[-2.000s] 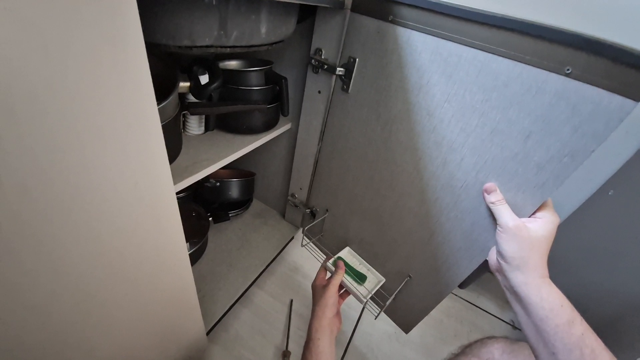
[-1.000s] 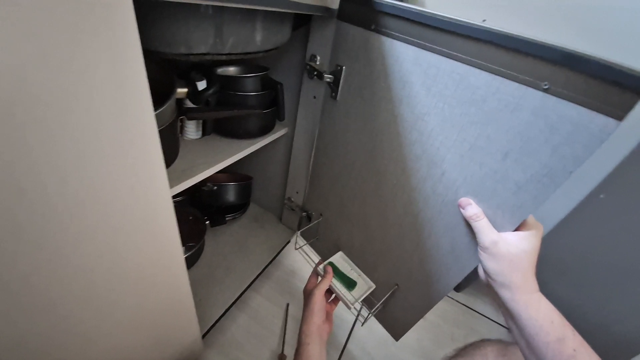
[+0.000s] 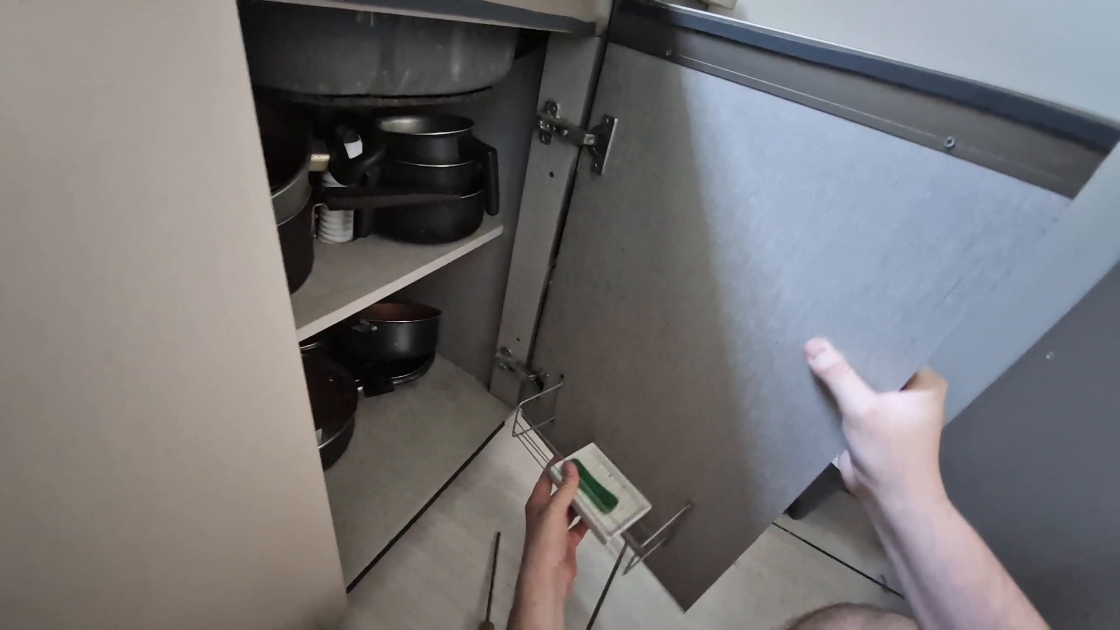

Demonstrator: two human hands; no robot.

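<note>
My left hand point(image 3: 553, 525) grips a small white rectangular container point(image 3: 626, 503), its thumb on the near edge; a green object point(image 3: 595, 486) lies on or in the container. The container is at a wire rack point(image 3: 534, 446) low on the inner face of the open cabinet door point(image 3: 744, 289); whether it rests on the wires I cannot tell. With my right hand point(image 3: 888, 429) I hold the door by its free edge, thumb on the inner face and fingers behind.
Inside the cabinet, stacked dark pots point(image 3: 429, 188) stand on the shelf point(image 3: 394, 271), with a saucepan point(image 3: 402, 331) below. Metal hinges point(image 3: 577, 136) join door and frame. A thin rod point(image 3: 493, 569) is near the floor. A pale panel point(image 3: 157, 306) fills the left.
</note>
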